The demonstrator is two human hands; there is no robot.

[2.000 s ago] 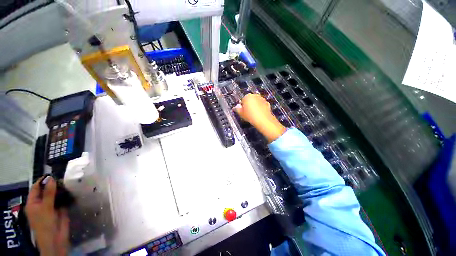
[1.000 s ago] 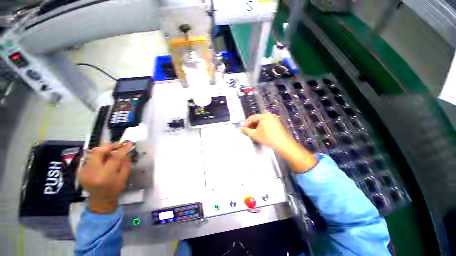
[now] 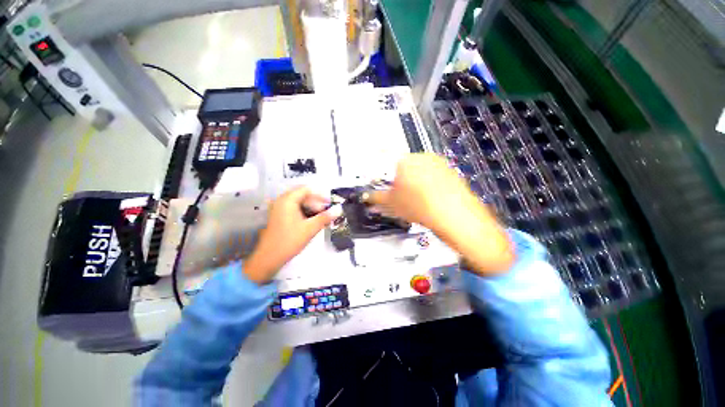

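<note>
The black fixture block (image 3: 380, 222) lies on the white machine bed near the front edge. My left hand (image 3: 288, 229) is at its left side, with thumb and finger pinched on a small dark part (image 3: 313, 207). My right hand (image 3: 433, 191) is over the fixture's right and upper side, fingers bent down to its top. Small light and gold details show between the hands. The right fingertips are blurred, and whether they hold anything cannot be told.
The teach pendant (image 3: 224, 131) and its cable lie left. Small black parts (image 3: 301, 166) sit behind my left hand. The white machine head (image 3: 327, 56) stands behind the fixture. The blister tray (image 3: 540, 187) is right. The control panel (image 3: 310, 302) and red emergency stop (image 3: 420, 284) are in front.
The fixture has moved from under the machine head toward the front edge. My right hand has left the tray side and my left hand has come in from the left; both now meet at the fixture.
</note>
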